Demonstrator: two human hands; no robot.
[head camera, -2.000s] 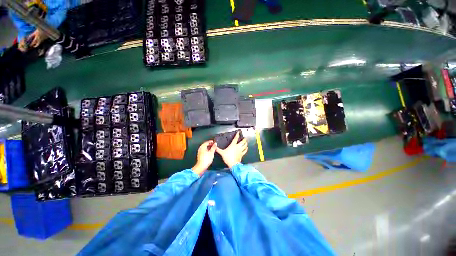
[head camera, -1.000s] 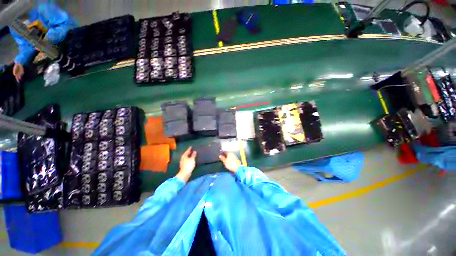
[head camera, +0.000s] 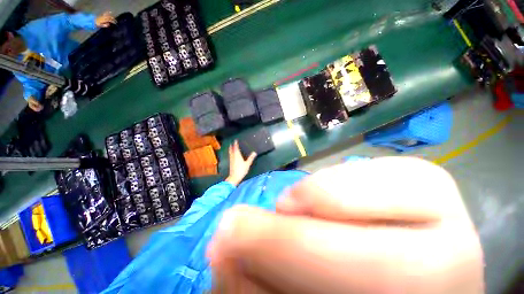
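A dark grey fixture block (head camera: 257, 142) lies flat at the near edge of the green bench. My left hand (head camera: 239, 164) is at its left near corner with thumb and fingers apart; whether it touches the block is hard to tell. My right hand (head camera: 356, 229) is raised close to the camera, large, blurred and with curled fingers; whether it holds anything cannot be seen. It hides part of my smock and the floor. Stacked grey blocks (head camera: 238, 102) stand behind the block, and orange plates (head camera: 201, 160) lie to its left.
A black tray of pale-faced parts (head camera: 150, 172) is at left, beside glossy empty trays (head camera: 87, 198) and a blue bin (head camera: 49, 224). A white pad (head camera: 291, 101) and a patchwork stack (head camera: 349, 84) are at right. A person (head camera: 54, 43) works across the bench, near another parts tray (head camera: 175, 43).
My right hand has left the block and come up close to the camera. My left hand stays by the block, fingers spread. The view has tilted, and the person across has reached an arm out.
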